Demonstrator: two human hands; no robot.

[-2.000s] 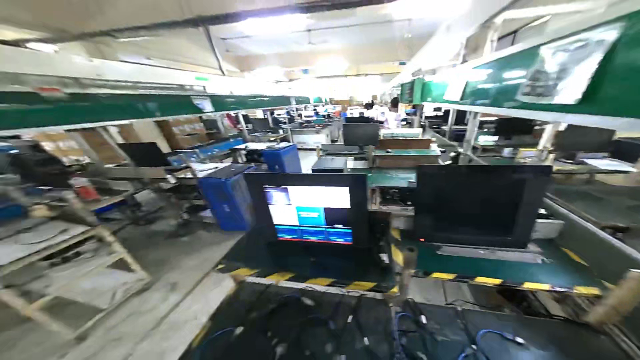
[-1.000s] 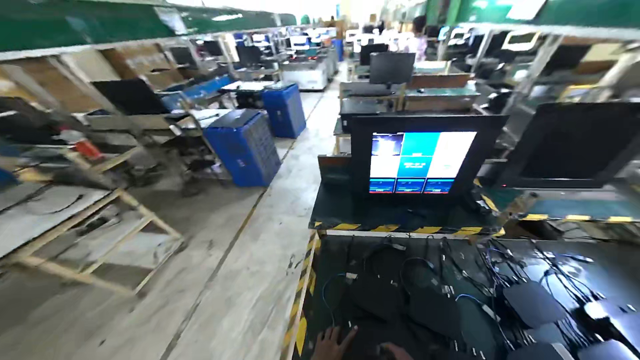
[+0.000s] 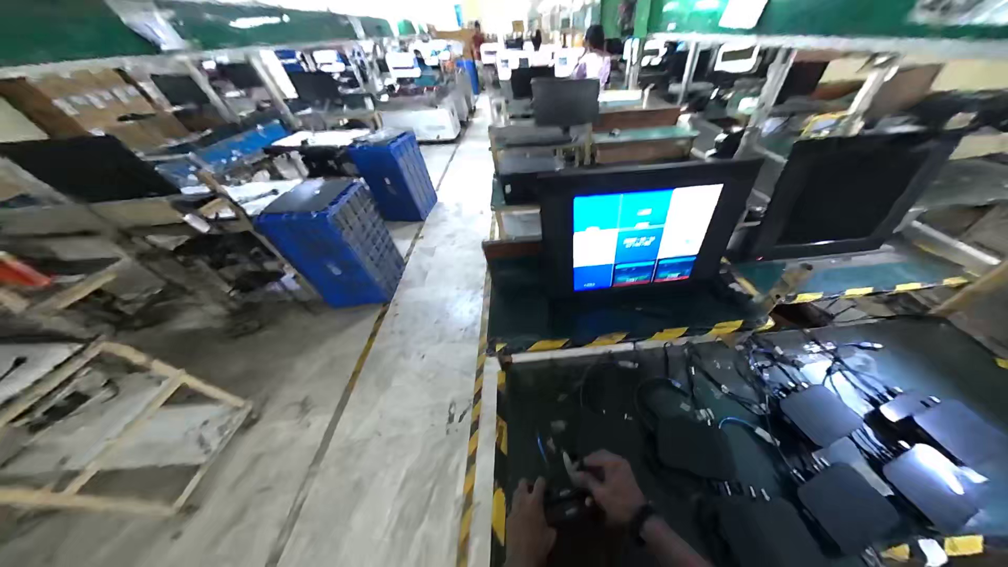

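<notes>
Both my hands are low in the head view, over the near left part of a dark bench top (image 3: 551, 386). My left hand (image 3: 530, 520) rests against the left side of a small dark device (image 3: 567, 508). My right hand (image 3: 610, 484), a dark band at its wrist, pinches a small pale connector (image 3: 572, 466) at the device's far side. To the right lie several flat black boxes (image 3: 823, 415) with cables (image 3: 756, 429) plugged in. Past them stands a lit monitor (image 3: 647, 236), and right of it a dark monitor (image 3: 850, 193).
Yellow-black tape (image 3: 498, 441) edges the bench on the left, beside a pale walkway (image 3: 394, 409). Blue crates (image 3: 335, 244) stand across it, near a wooden frame (image 3: 181, 378). Green shelving (image 3: 71, 31) runs overhead. A person (image 3: 594, 59) is far back.
The view has swung down and left. My hands, out of view at first and then at the bottom edge, are now farther in, at the small device. The lit monitor's picture has changed.
</notes>
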